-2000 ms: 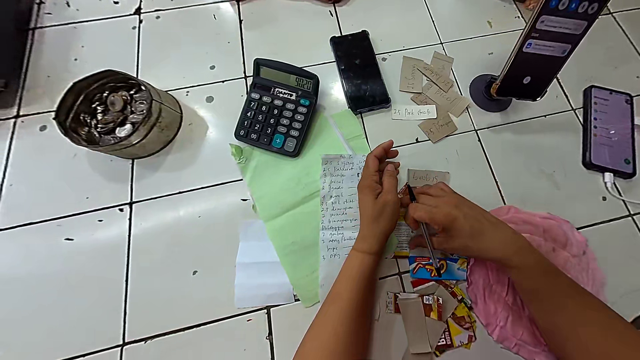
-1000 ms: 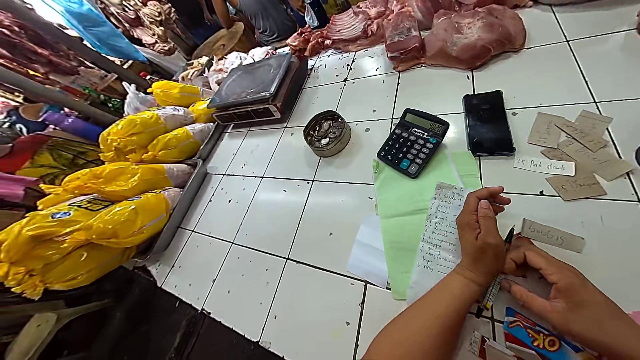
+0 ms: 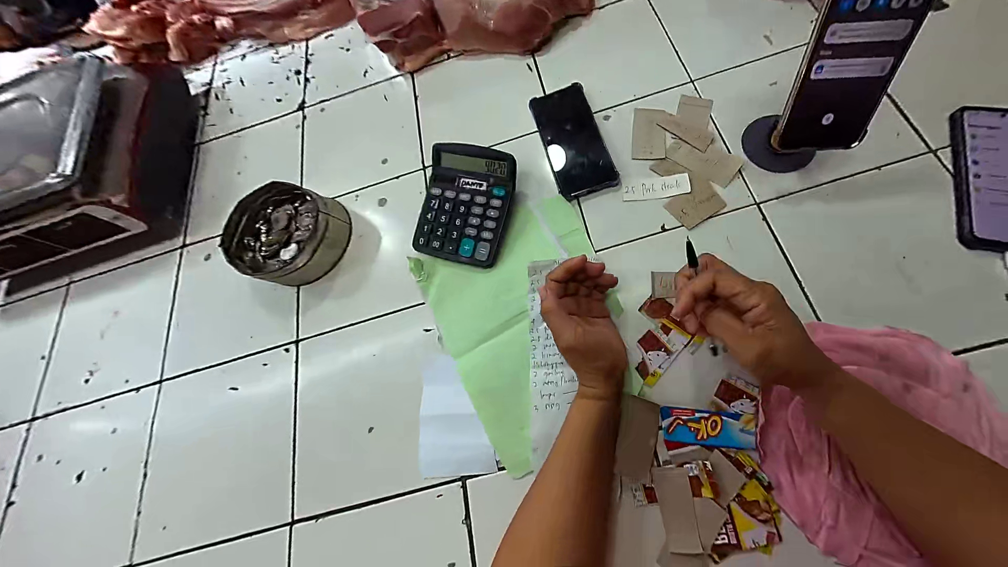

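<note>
My left hand lies palm up with curled fingers across the right part of a handwritten list, holding nothing. That list rests on a sheet of green paper. In my right hand is a pen, its dark end sticking up past my fingers. Just left of the right hand are a small cardboard slip with writing and printed carton pieces. Further cut carton pieces are piled below my hands, with a blue packaging piece above the pile. A pink cloth lies under my right forearm.
A calculator, a black phone and cardboard slips lie beyond my hands. A tin of coins and a scale are at left, raw meat at the top. A phone on a stand and another phone are at right.
My right hand has moved away from my left hand, with the pen now pointing up from its fingers. The view has swung left and back.
</note>
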